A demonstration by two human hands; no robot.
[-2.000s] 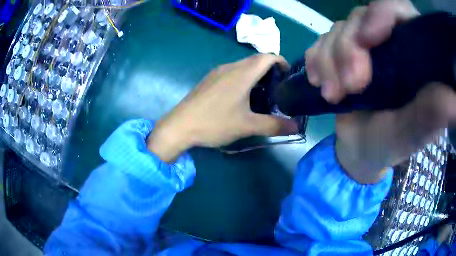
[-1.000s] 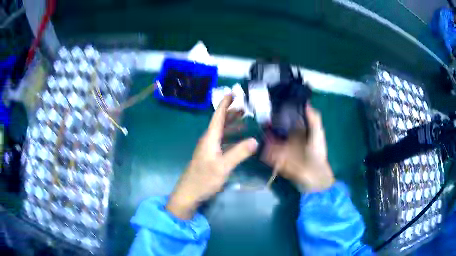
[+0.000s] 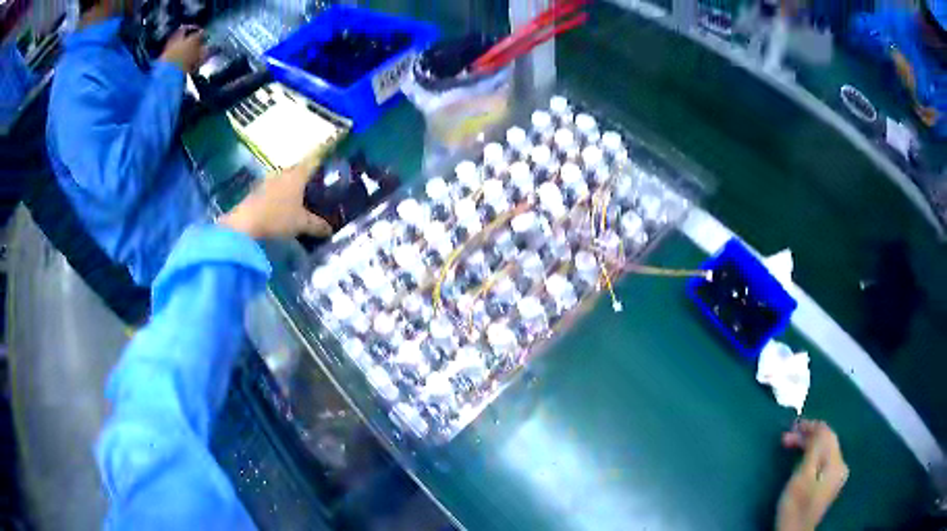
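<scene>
My left hand reaches past the near tray edge at the left, its fingers on a black lens assembly beside the blister tray. My right hand is at the lower right, partly cut off by the frame's edge, its fingers curled just below a crumpled white tissue; whether it holds something small is unclear. The blister tray of motors shows rows of white round tops with yellow and orange wires. The small blue bin holds small dark pieces.
A larger blue bin with dark parts, a yellow tray with dark slots and a tub with red-handled tools stand beyond the blister tray. A person in a blue smock is at the left. A pale rail runs along the right.
The view has swung left. My left hand has moved out to the far side of the blister tray. My right hand no longer holds the black assembly and sits below the tissue.
</scene>
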